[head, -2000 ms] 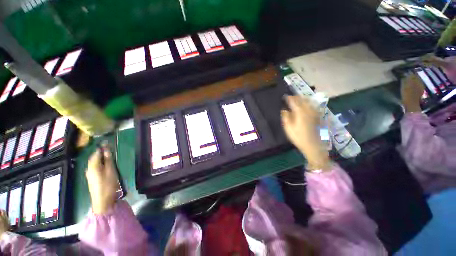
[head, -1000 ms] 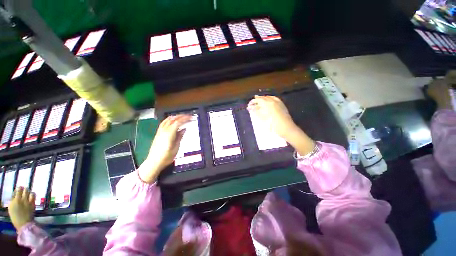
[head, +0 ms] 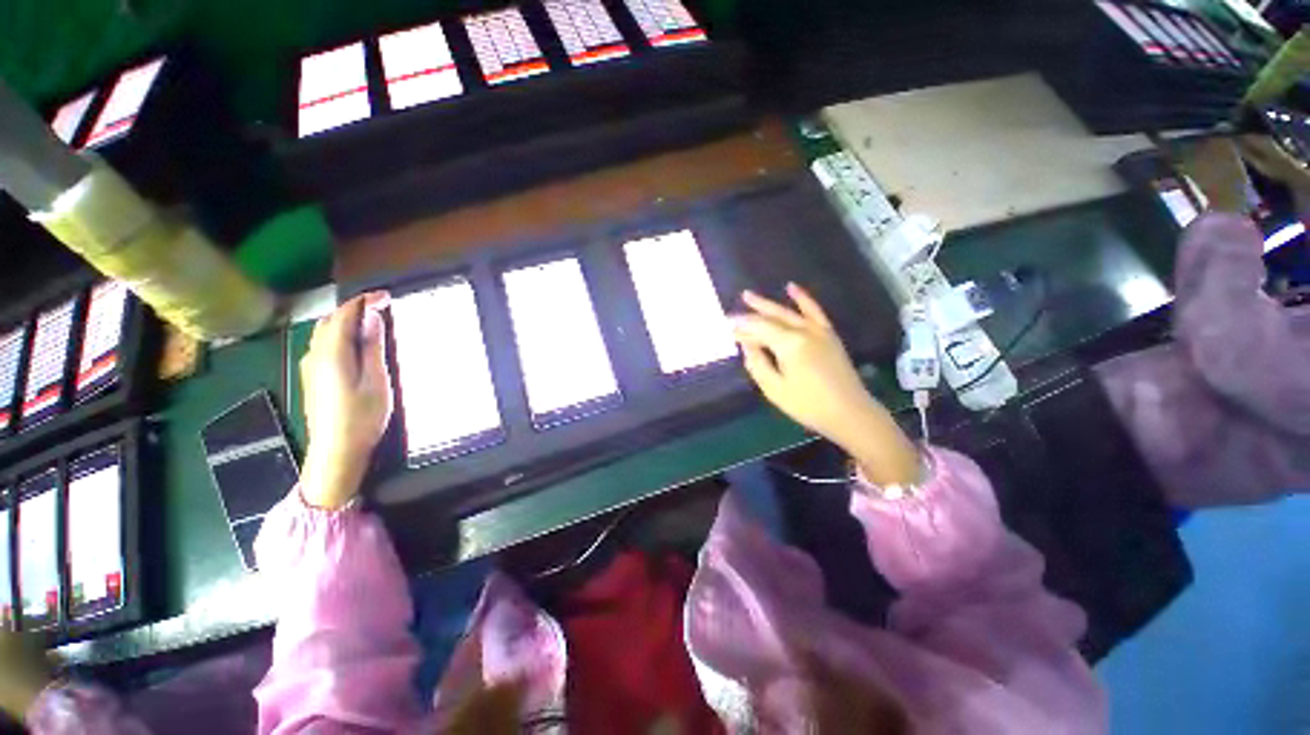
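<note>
Three phones with blank white screens lie in the black phone tray: a left phone, a middle phone and a right phone. My left hand is upright at the tray's left end, beside the left phone, fingers close together; whether it holds anything is hidden. My right hand is just right of the right phone, fingers apart and empty, fingertips near that phone's right edge.
A loose phone lies left of the tray. A wrapped pole leans at the left. Stacked phone trays stand behind a wooden board. A power strip with plugs and a pale board are at the right. Coworkers' arms show at both sides.
My left hand has moved left off the left phone to the tray's end. My right hand has moved off the right phone to its right side. The three screens now look fully white.
</note>
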